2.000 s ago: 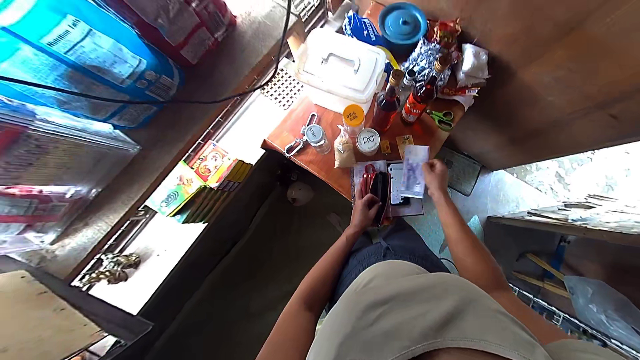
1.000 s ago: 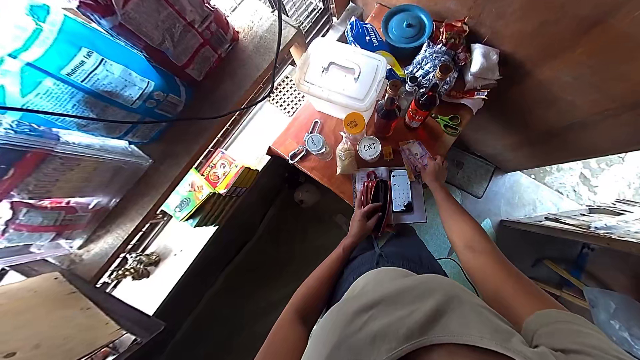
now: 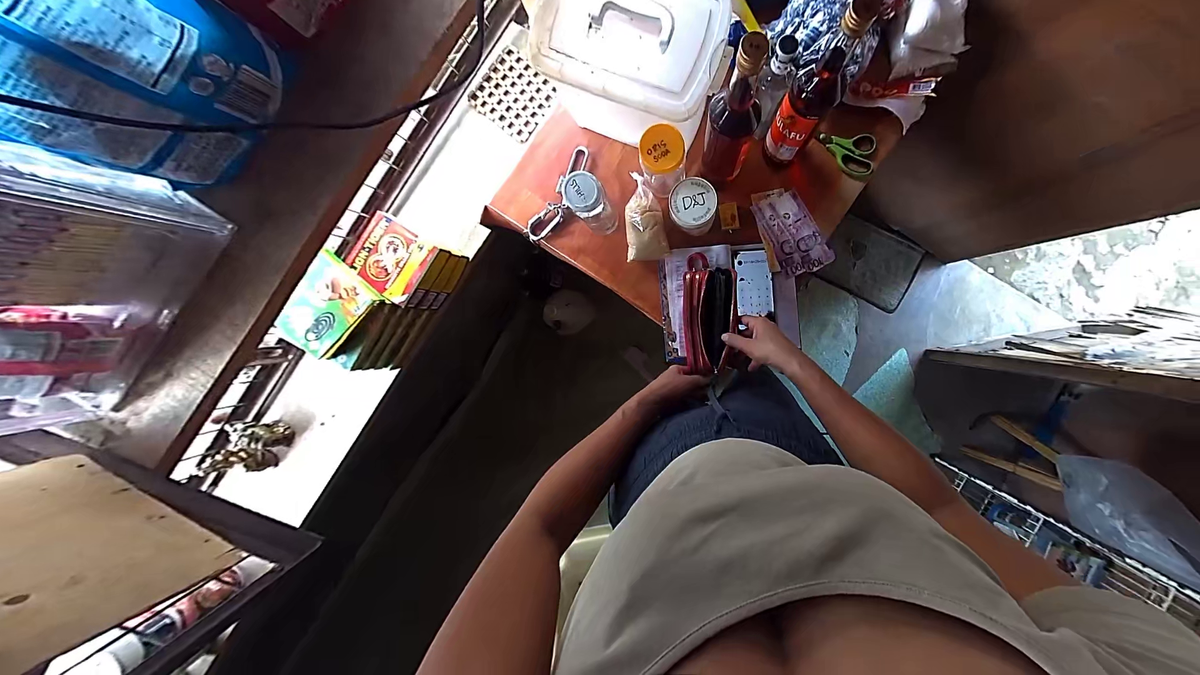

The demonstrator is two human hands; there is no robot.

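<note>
A red zip-around wallet (image 3: 697, 314) stands spread at its top above my lap, its dark inside showing. My left hand (image 3: 677, 384) grips its lower left end. At its right side, my right hand (image 3: 761, 343) has thumb and fingers on the wallet's edge. Beneath and beside the wallet lie a smartphone (image 3: 753, 281) with a lit screen and papers or a notebook (image 3: 786, 309). Purple banknotes (image 3: 793, 232) rest on the wooden table (image 3: 609, 267), just beyond the phone. Whether the wallet holds anything cannot be seen.
On the table are lidded jars (image 3: 694, 204), a bag of pale granules (image 3: 645, 225), dark bottles (image 3: 731, 122), green-handled scissors (image 3: 851, 154) and a white lidded container (image 3: 633, 56). Boxes of mosquito coils (image 3: 342, 295) stand on the ledge at left. A black cable (image 3: 375, 120) hangs across the upper left.
My right hand has let go of the banknotes, now lying on the table, and moved back toward me to the wallet. The wallet's mouth is now spread wider.
</note>
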